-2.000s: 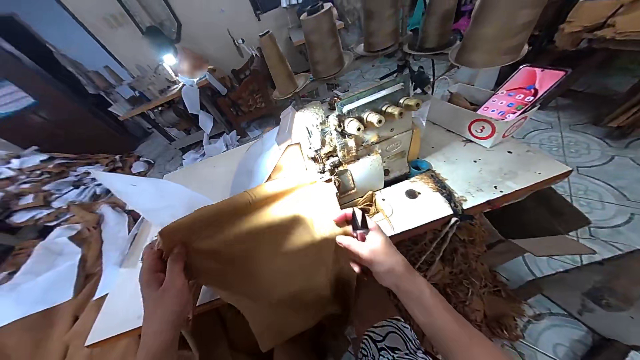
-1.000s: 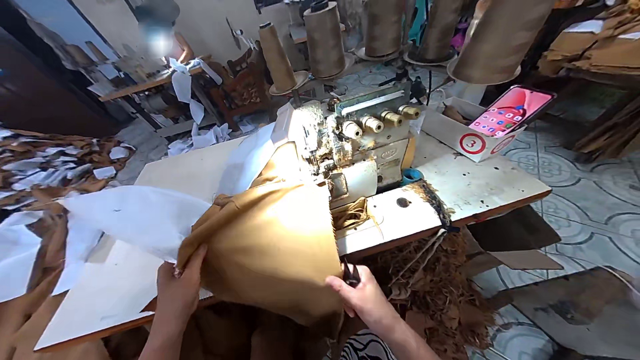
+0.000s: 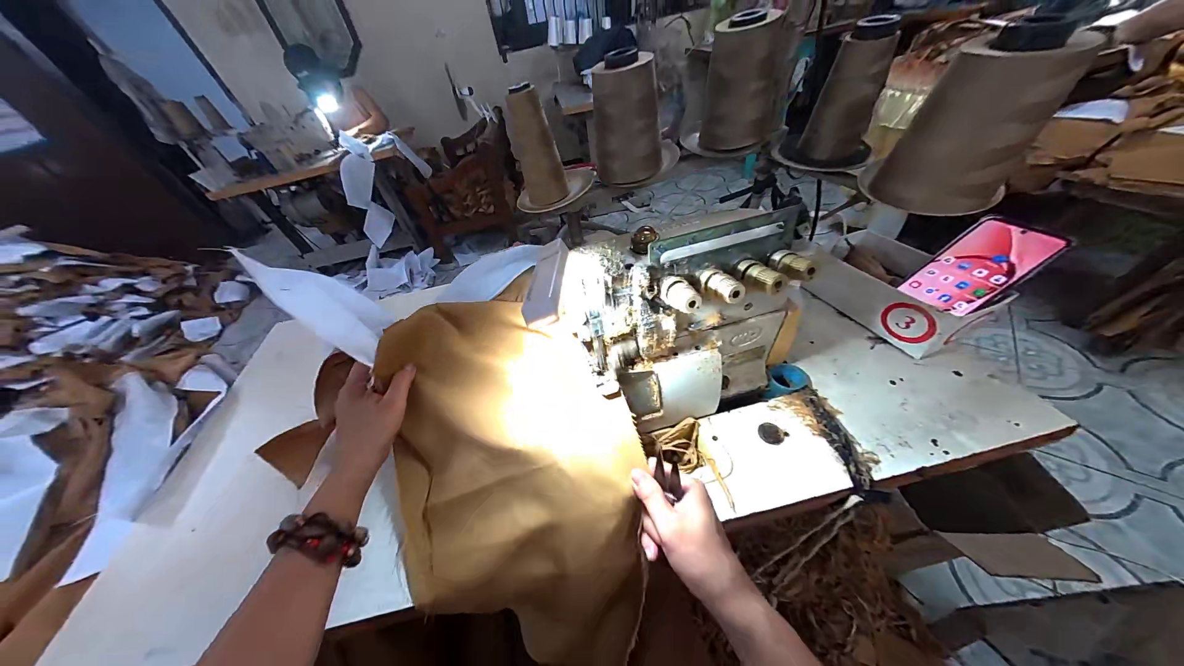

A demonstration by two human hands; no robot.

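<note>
A tan fabric piece (image 3: 518,462) lies across the front of an overlock sewing machine (image 3: 684,324) and hangs over the table's front edge. My left hand (image 3: 370,407) grips its upper left part, close to a white sheet (image 3: 314,296). At the fabric's right edge, my right hand (image 3: 680,523) pinches the cloth and also holds small dark thread snips (image 3: 668,479), points up. The machine's lamp lights the middle of the fabric. The cloth's far edge runs up beside the needle area, which glare partly hides.
Large thread cones (image 3: 629,120) stand behind the machine. A phone (image 3: 985,264) rests on a white box (image 3: 911,324) at the right. Fabric scraps (image 3: 832,592) hang below the table (image 3: 962,416); more cloth is heaped at left. A person (image 3: 365,116) sits at another machine in the back.
The tan fabric has been turned, and its lower part now hangs nearer to me. My left hand has risen along its left side, while my right hand stays at the right edge with the snips.
</note>
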